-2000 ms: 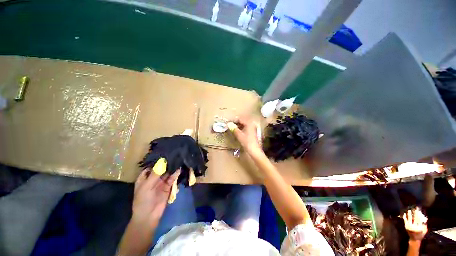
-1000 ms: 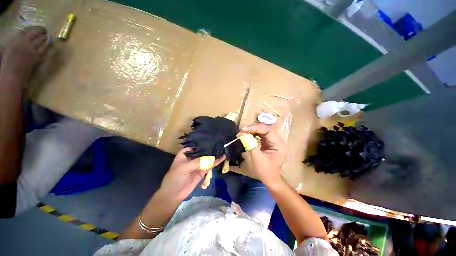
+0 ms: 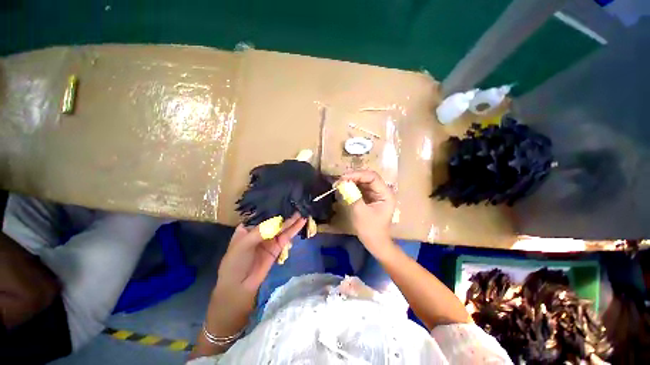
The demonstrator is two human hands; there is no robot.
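The black shaggy feathered body (image 3: 281, 189) rests at the table's front edge, with pale tabs sticking out at its top and bottom. My left hand (image 3: 260, 246), with a yellow finger cot, holds its lower side. My right hand (image 3: 367, 207), also with a yellow cot, pinches a thin pale stick (image 3: 325, 194). The stick's tip is at the body's right part; whether it touches cannot be told. A small round white glue dish (image 3: 358, 145) sits on the cardboard beyond my right hand.
Pale spare sticks (image 3: 363, 130) lie by the dish. White bottles (image 3: 456, 106) and a second black feathered body (image 3: 499, 162) are at the right. A green crate (image 3: 586, 279) of dark pieces is lower right. A yellow cylinder (image 3: 69, 95) lies left. A coworker's sleeve (image 3: 100, 249) shows lower left.
My right hand has come from the dish to the body with the stick. The view has shifted and turned. The coworker's hand at the left has left the picture.
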